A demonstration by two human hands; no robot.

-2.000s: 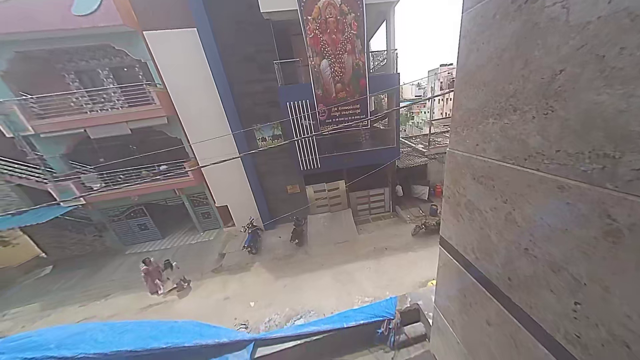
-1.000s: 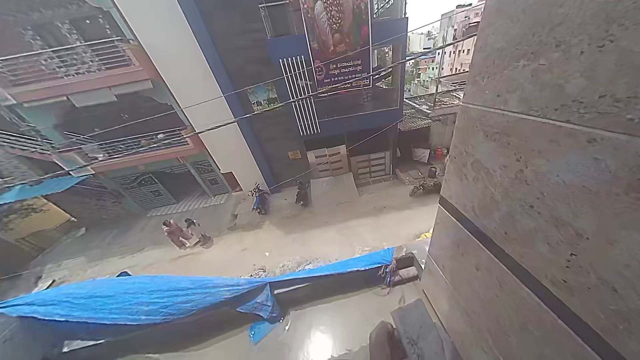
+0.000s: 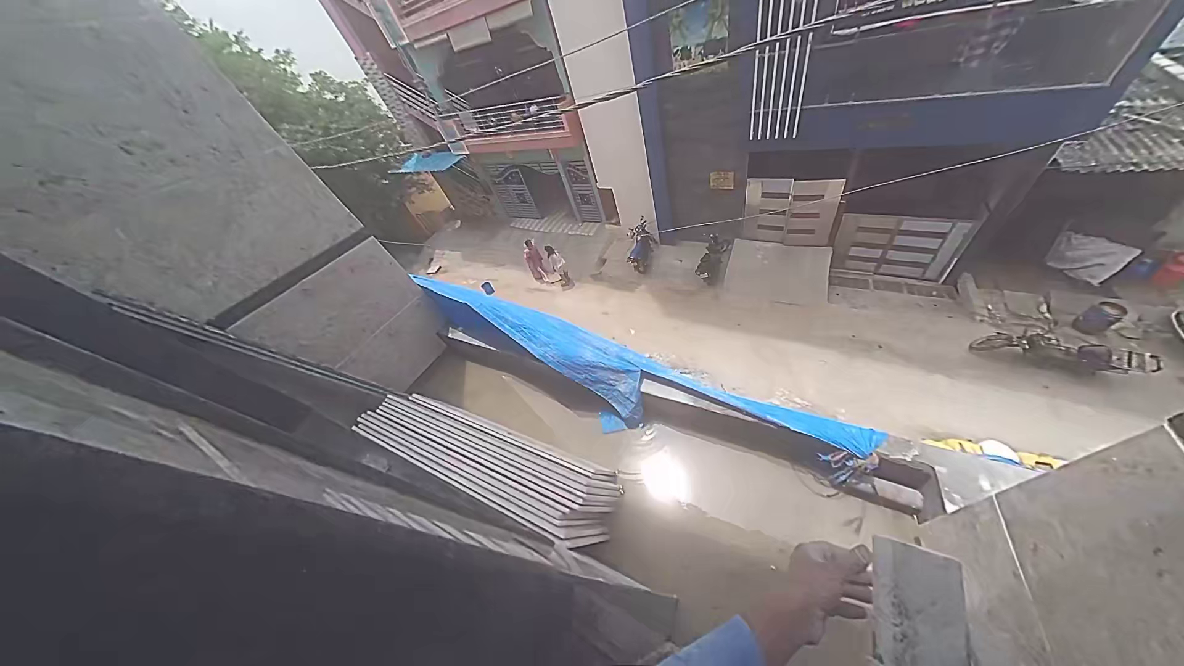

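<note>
My right hand (image 3: 828, 592), in a blue sleeve (image 3: 721, 646), reaches in from the bottom, right of the middle. Its fingers are apart and point right, with their tips at the left edge of a narrow grey slab (image 3: 918, 601). Whether they grip that edge is not clear. The slab stands beside a stone-tiled wall (image 3: 1078, 546) at the lower right. My left hand is not in view.
Below lies a wet ledge (image 3: 721, 532) with a blue tarpaulin (image 3: 573, 347) along its outer edge. Stacked grey strips (image 3: 490, 462) and a dark sill (image 3: 277, 555) are at the left. Beyond are wires, a street (image 3: 740, 324), two people (image 3: 546, 264) and parked motorcycles (image 3: 640, 245).
The view has swung left and down, bringing the stacked strips and left wall in. My right hand is now plainly visible by the slab; two seconds ago no hand showed.
</note>
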